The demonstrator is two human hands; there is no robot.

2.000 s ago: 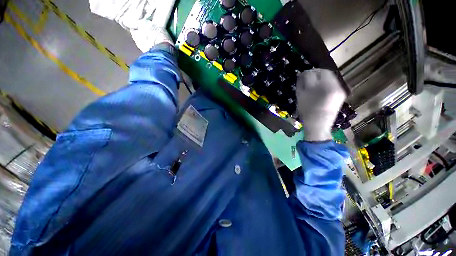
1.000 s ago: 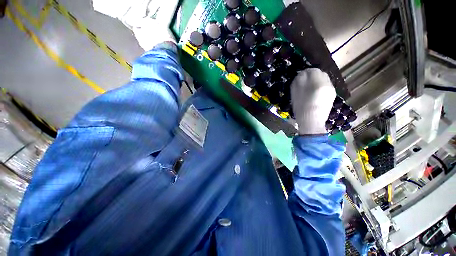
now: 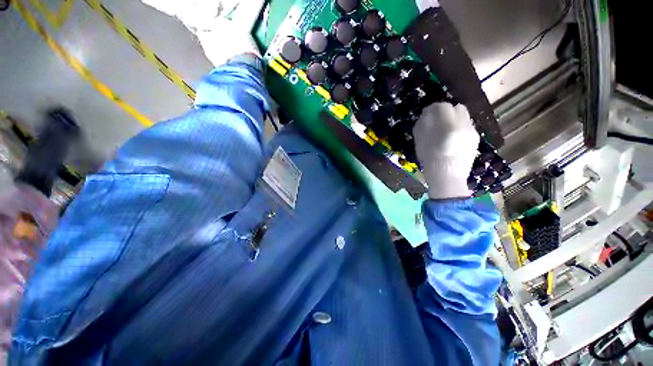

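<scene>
A green circuit board (image 3: 297, 89) lies at an angle at the top centre, covered with black round capacitors (image 3: 344, 31) and with yellow components (image 3: 339, 111) along its near edge. My right hand (image 3: 447, 146), in a white glove, rests over the capacitors at the board's right part. Its fingers point away and are curled; their tips are hidden. My left hand (image 3: 240, 36), also white-gloved, is at the board's left end, overexposed against white cloth and cut off by the top edge. Its fingers cannot be made out.
A dark support strip (image 3: 447, 61) lies along the board's far side. A green mat (image 3: 394, 207) shows at the near edge. Metal rails and a white machine frame (image 3: 580, 254) stand at right. Marking tape runs on the floor at left. A person's pink sleeve or garment (image 3: 25, 243) is at the far left.
Pink clothing and a blurred dark shape have appeared at far left. My right hand sits slightly further left over the capacitors than at first. The board has shifted slightly right in the picture.
</scene>
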